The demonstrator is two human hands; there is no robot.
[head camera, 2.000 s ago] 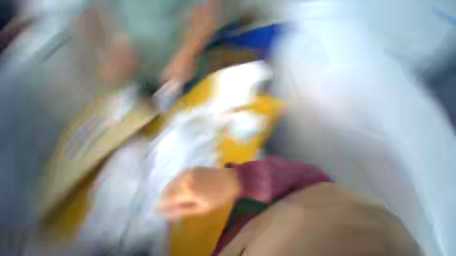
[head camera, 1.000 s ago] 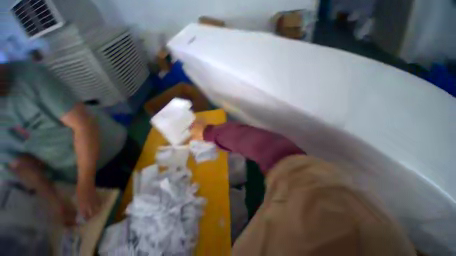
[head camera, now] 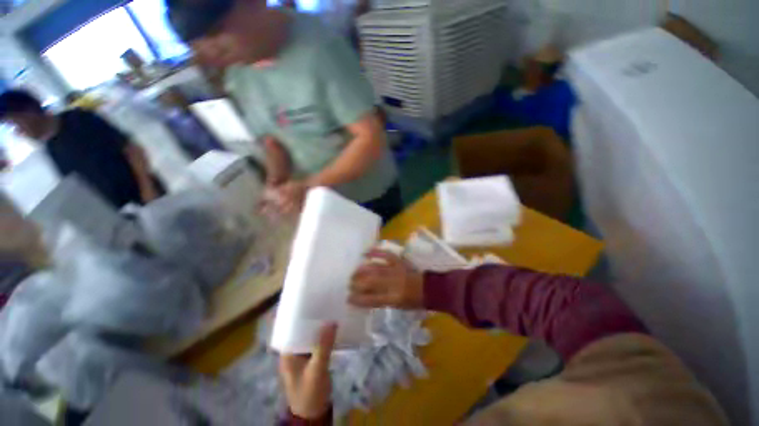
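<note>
A blank white box-shaped piece (head camera: 324, 266) is held up and tilted in front of me; whether it is a box or a foam block I cannot tell. My left hand (head camera: 308, 374) grips its lower end, thumb on the near face. My right hand (head camera: 387, 281) holds its right side, fingers bent over the near face. Below and behind it lies a heap of small white and clear packets (head camera: 391, 349), partly hidden by the piece and my hands. White leaflets or cards (head camera: 433, 248) lie just beyond my right hand.
A stack of white pads (head camera: 478, 208) stands on the far end of the yellow table (head camera: 558, 237). Frosted bagged units (head camera: 125, 274) crowd the left. A person (head camera: 316, 108) works opposite, another further left. Beyond are an open brown carton (head camera: 516, 162) and a large white covered item (head camera: 666, 166).
My right hand has come back from the white pads at the table's far end. My left hand and the white piece held between both hands now show. The view has swung left.
</note>
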